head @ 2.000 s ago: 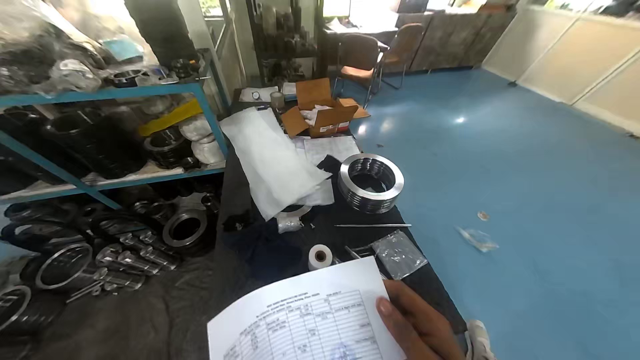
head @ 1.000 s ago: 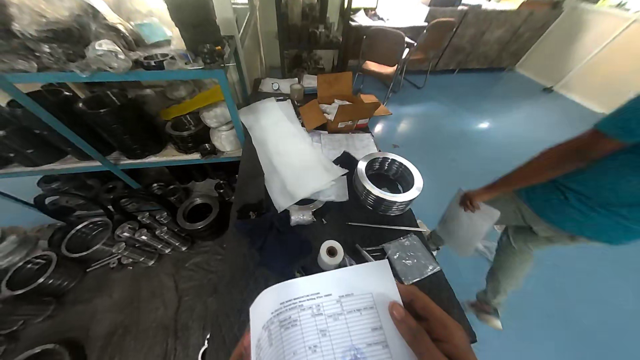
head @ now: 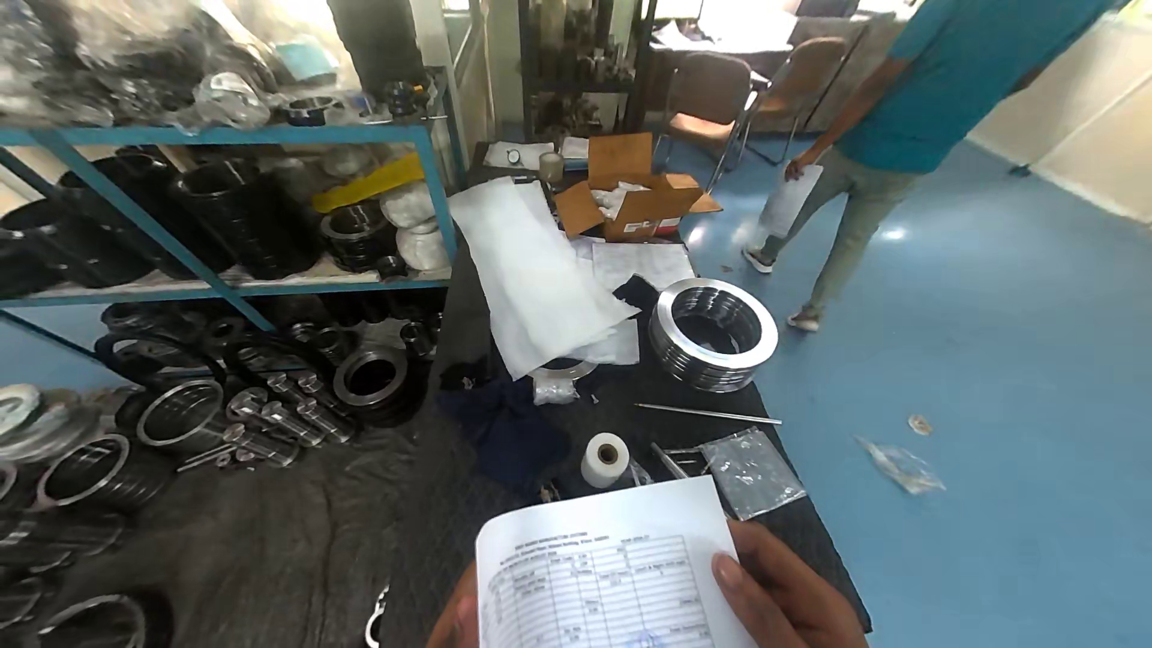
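Observation:
A white printed sheet with a table (head: 612, 576) is held up at the bottom of the head view. My right hand (head: 783, 585) pinches its right edge, thumb on top. At its left edge is my left hand (head: 457, 612), partly hidden behind the paper, gripping it too. Just beyond the sheet, on the dark-covered table, lie a roll of white film (head: 606, 459), a clear plastic bag (head: 752, 472) and a thin metal rod (head: 707, 414). Further back stands a stack of shiny metal rings (head: 714, 333) beside white wrapping sheets (head: 544, 279).
An open cardboard box (head: 630, 202) stands at the table's far end. On the left, a blue metal shelf (head: 225, 134) holds dark cylinders; machined rings (head: 371, 378) lie below it. A person in a teal shirt (head: 967, 85) is at the upper right, near folding chairs (head: 711, 99).
My left hand, not seen two seconds ago, now shows at the sheet's left edge. The other person, absent at first, came in at the right and has moved further back, paper in hand.

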